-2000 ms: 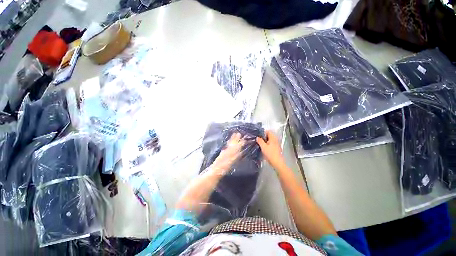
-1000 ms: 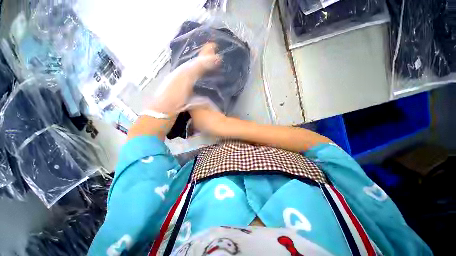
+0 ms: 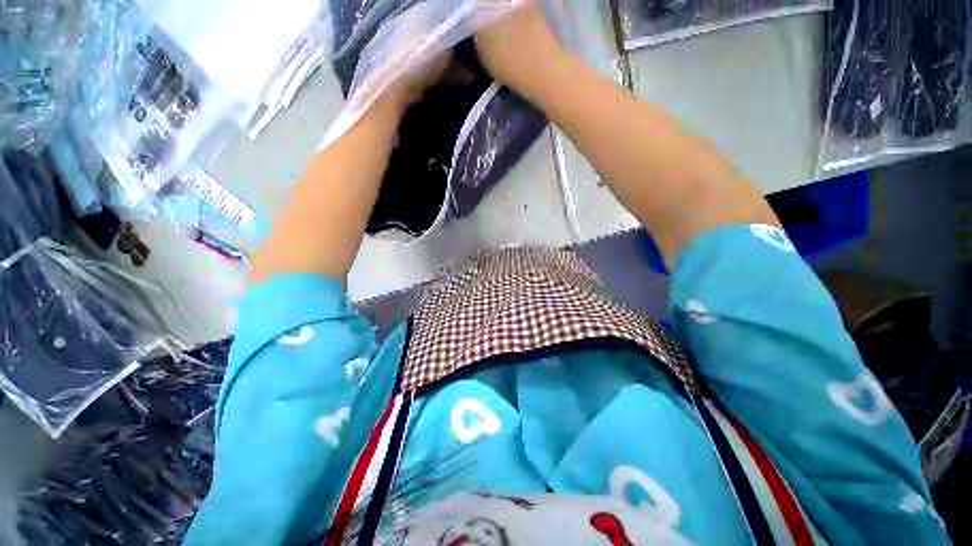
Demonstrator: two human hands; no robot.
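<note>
A dark folded garment point(image 3: 414, 160) lies partly in a clear polybag point(image 3: 492, 133) on the table at the top centre, in front of my body. The bag's far part is cut off by the top edge. My left hand point(image 3: 428, 73) is at the bag's near part, with plastic over it; its fingers are hidden. My right hand point(image 3: 517, 45) is close beside it, fingers closed on the plastic, partly cut off by the top edge.
Empty polybags point(image 3: 139, 96) lie at the upper left, with a pale printed strip point(image 3: 221, 199) and a pen point(image 3: 221, 246). A tied bagged bundle point(image 3: 64, 331) is at the left. Bagged garments point(image 3: 895, 91) lie at the right above a blue crate point(image 3: 815, 219).
The view has tilted down towards my body, then shifted slightly further. My hands have come together at the bag's near part and moved away from my body. More uncovered dark cloth shows.
</note>
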